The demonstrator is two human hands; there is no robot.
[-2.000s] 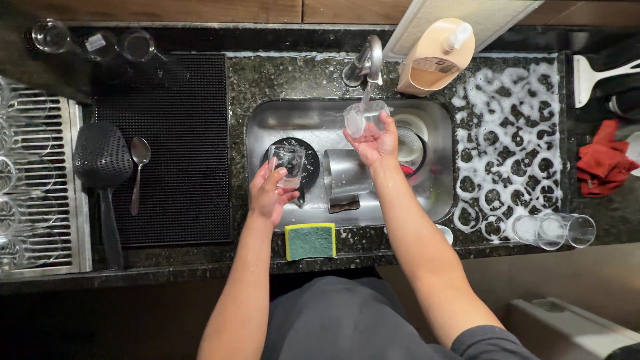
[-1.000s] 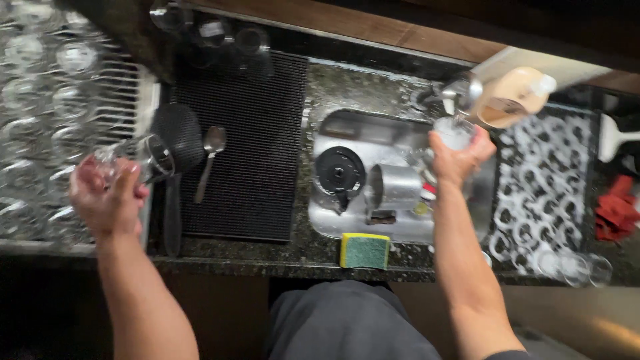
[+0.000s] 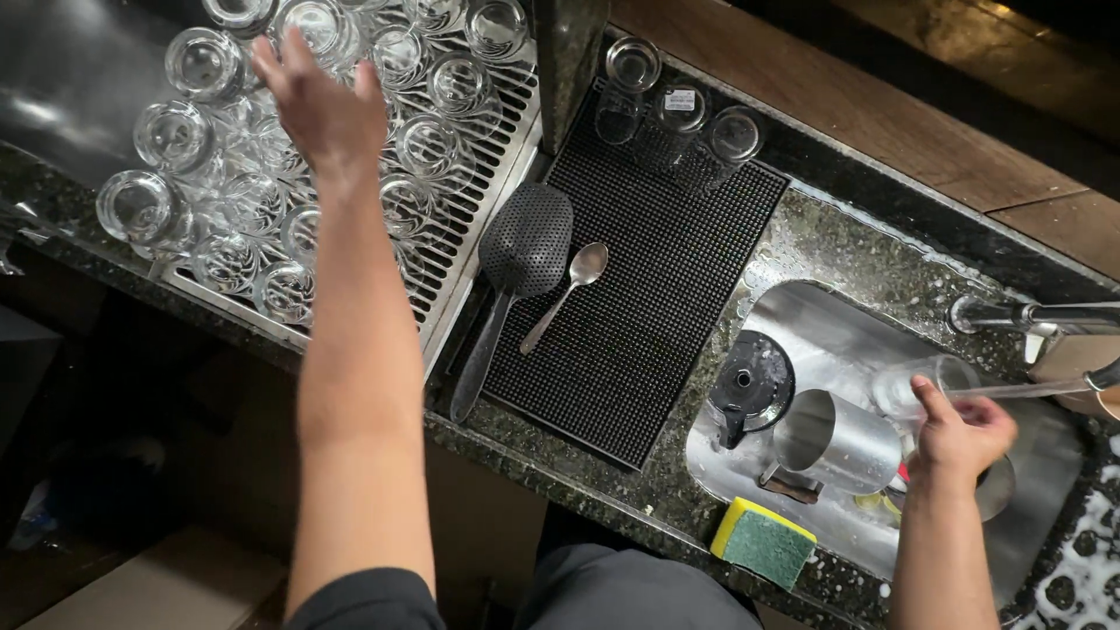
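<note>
Over the upside-down glasses on the slotted metal rack (image 3: 477,254), my left hand (image 3: 332,109) reaches with fingers spread; its fingertips are beside one clear glass (image 3: 311,33), and whether they touch it is unclear. My right hand (image 3: 958,433) holds a clear drinking glass (image 3: 919,385) over the sink (image 3: 1041,499), by the thin stream from the faucet (image 3: 997,315). Below that hand a metal pitcher (image 3: 840,442) lies on its side in the basin, next to a black round lid (image 3: 752,381).
A yellow and green sponge (image 3: 764,541) rests on the sink's front edge. On the black rubber mat (image 3: 630,324) are a spoon (image 3: 588,262), a perforated black scoop (image 3: 527,241) and several glasses (image 3: 735,136). Foam (image 3: 1085,560) covers the counter at right.
My left hand has moved left from over the sink to the rack, and the glass it carried has left its grasp. My right hand still holds a glass by the faucet. The view has swung left.
</note>
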